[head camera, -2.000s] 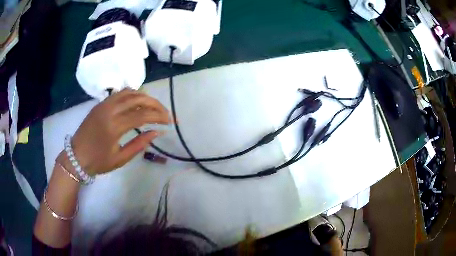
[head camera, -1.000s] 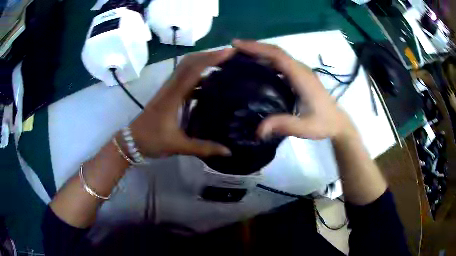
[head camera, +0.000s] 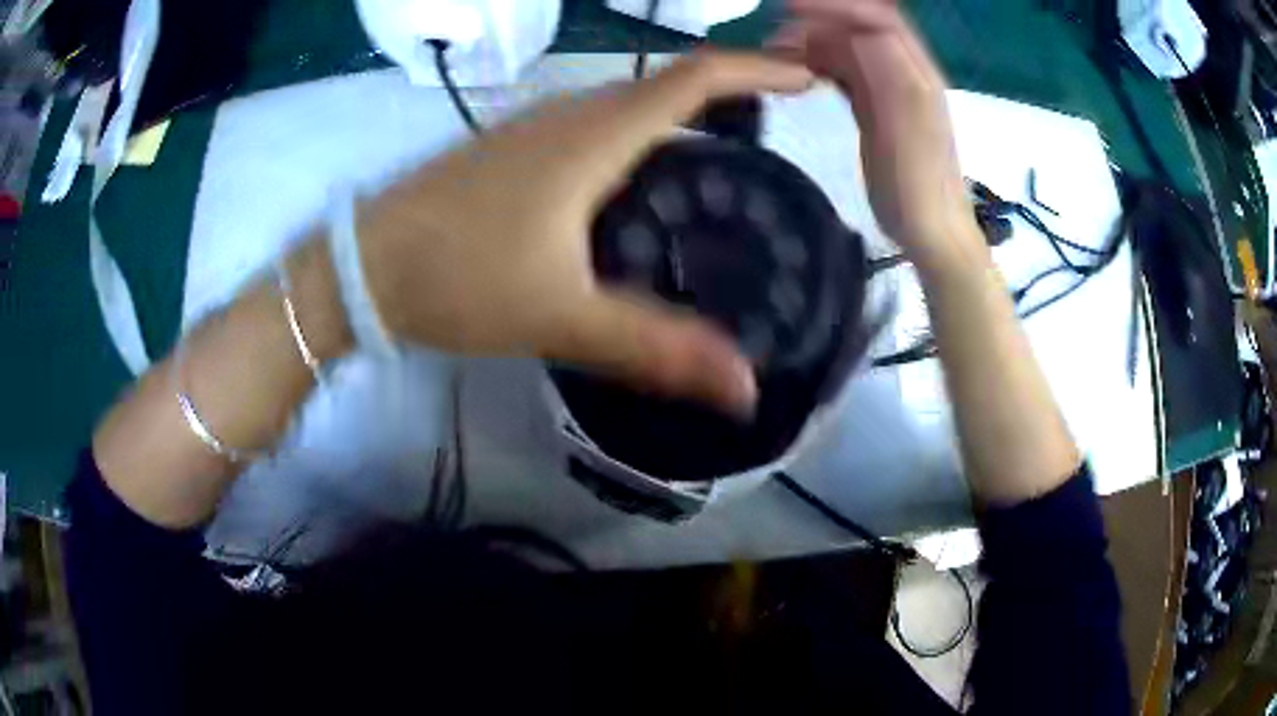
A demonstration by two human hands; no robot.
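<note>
A security camera with a black ball head [head camera: 742, 259] and a white body [head camera: 595, 455] is in front of me over the white board. A ring of pale round spots shows on the black head. My left hand [head camera: 518, 238] lies against the left side of the head, with the thumb across its front. My right hand [head camera: 889, 119] is blurred at the head's upper right, its fingers near my left fingertips; whether it touches the head is hard to tell. A black cable [head camera: 833, 511] runs from the body to the lower right.
Two white cameras [head camera: 462, 31] stand at the back, cut off by the top edge. Black test cables [head camera: 1057, 231] lie on the white board [head camera: 273, 168] at right. A black mouse pad [head camera: 1183, 294] is beyond them. Another white camera [head camera: 1162, 35] is at the upper right.
Two seconds ago only my left hand was on the bench, near a rear camera's cable. Both hands then held the black head. Now the head shows its ringed face and my right hand has moved up.
</note>
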